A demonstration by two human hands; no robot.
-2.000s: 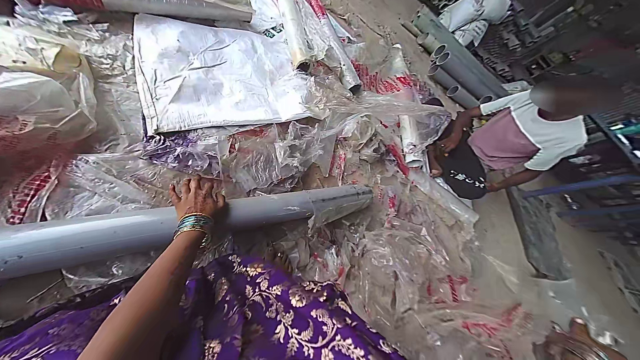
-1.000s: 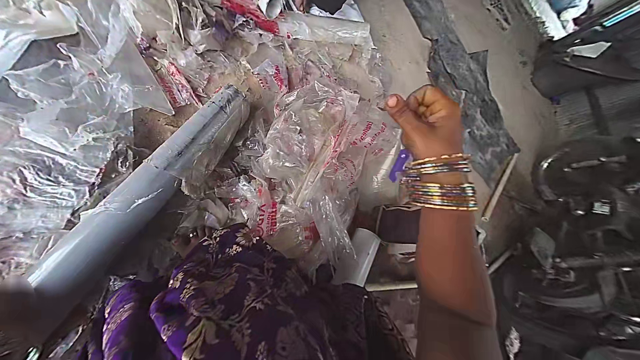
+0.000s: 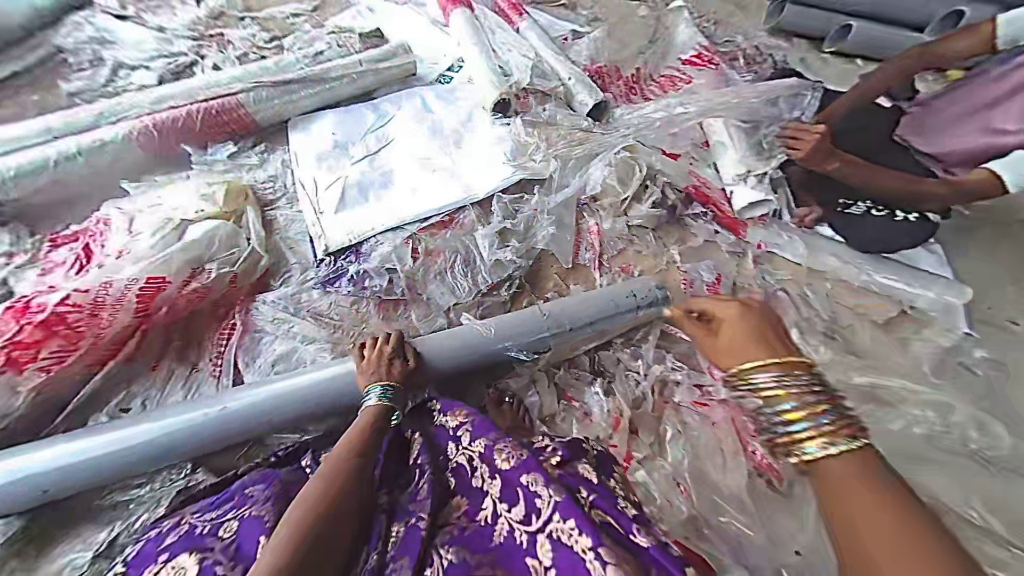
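Note:
A long grey plastic pipe (image 3: 264, 402) lies slantwise across my front, its far end over torn clear plastic film (image 3: 640, 392). My left hand (image 3: 387, 360), with thin bangles at the wrist, rests over the pipe's middle. Beside the pipe's right end is my right hand (image 3: 724, 328), a stack of bangles on its wrist, with thumb and forefinger brought together at the pipe's tip. Whether a bit of film is pinched between them cannot be made out. Some film clings along the pipe's lower side near that end. Purple patterned cloth (image 3: 496, 488) covers my lap.
A white folded sheet (image 3: 400, 160) lies beyond the pipe. Wrapped pipes (image 3: 200, 120) stretch out at the upper left, above a red-printed plastic bag (image 3: 136, 296). At the right, another person's hand (image 3: 808, 146) is at some film. Grey pipes (image 3: 872, 38) lie at the top right.
My right hand, raised apart from the pipe one second ago, is now at the pipe's right end. The view has swung back left, showing the white sheet and the other person again.

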